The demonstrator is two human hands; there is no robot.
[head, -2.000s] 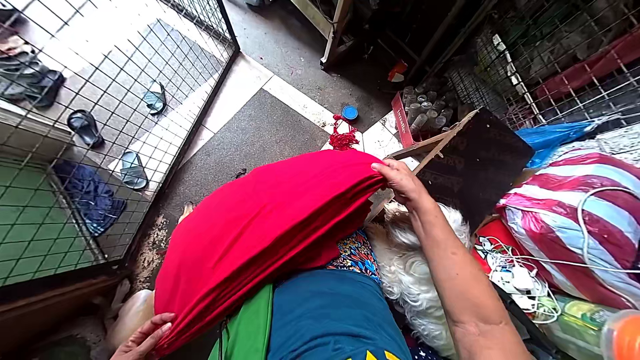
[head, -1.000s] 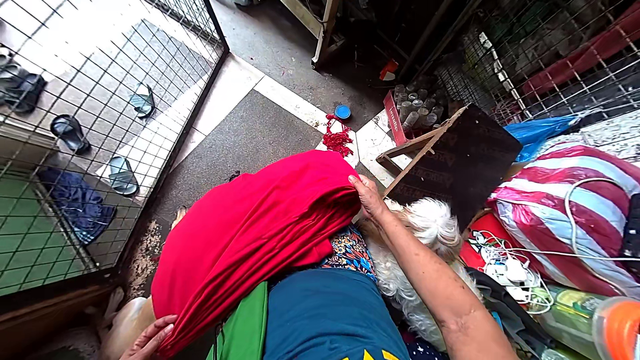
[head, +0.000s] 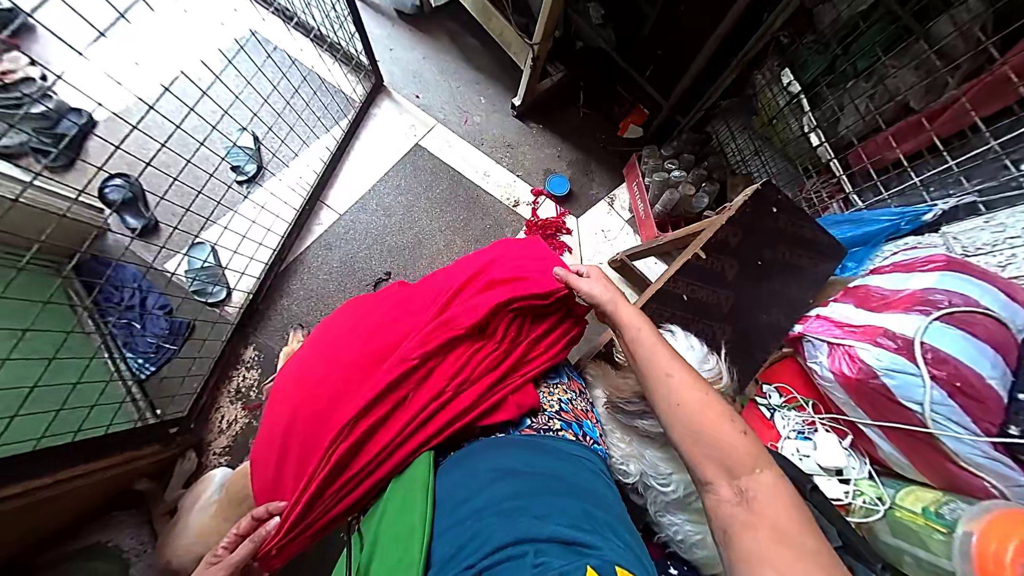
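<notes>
A large red cloth [head: 400, 352] in layered folds stretches between my two hands above my lap. Its upper right corner is pinched in my right hand [head: 590, 290], with the forearm crossing in front of a white shaggy dog [head: 664, 448]. Low at the left, my left hand [head: 244, 540] holds the lower edge between thumb and fingers. Under the red cloth lie a green cloth [head: 394, 520] and a floral fabric [head: 570, 408]. A tan dog [head: 204, 512] is partly hidden behind the red cloth at the left.
A wire mesh gate [head: 352, 120] stands at the left, with slippers [head: 206, 272] beyond it. On the floor ahead are red scraps [head: 548, 228], a blue lid [head: 558, 185] and glass jars [head: 680, 180]. A dark board [head: 736, 272], striped bundle [head: 920, 360] and white cables [head: 828, 452] sit at the right.
The right-hand end of the red cloth has bunched into more folds than two seconds ago. Both hands keep hold of the cloth. The white dog's head has shifted beside my right forearm.
</notes>
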